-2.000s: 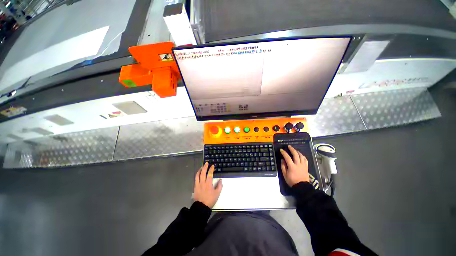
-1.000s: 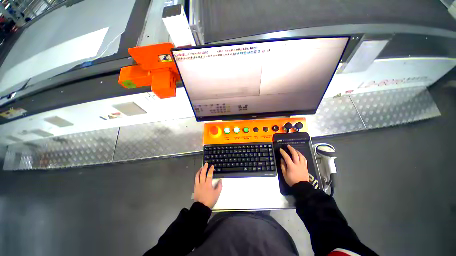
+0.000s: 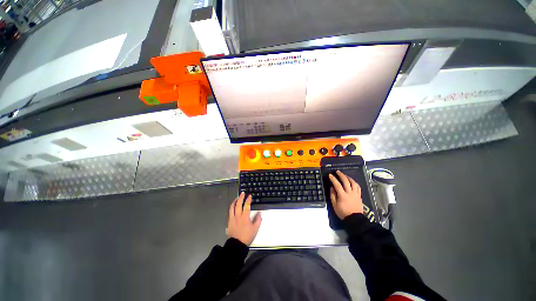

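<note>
My left hand rests on the white console shelf, its fingertips at the lower left corner of the black keyboard. It holds nothing and its fingers are apart. My right hand lies over the black mouse pad, palm down with its fingers bent. The mouse is hidden under it, so its grip on the mouse cannot be made out clearly. The wide monitor shows a pale program window. The orange control panel with round buttons lies between monitor and keyboard.
A white-grey handheld scanner hangs right of the pad. An orange bracket stands left of the monitor. Behind are the cutting bed with a grey sheet and a dark table. A tread-plate step runs along the machine base.
</note>
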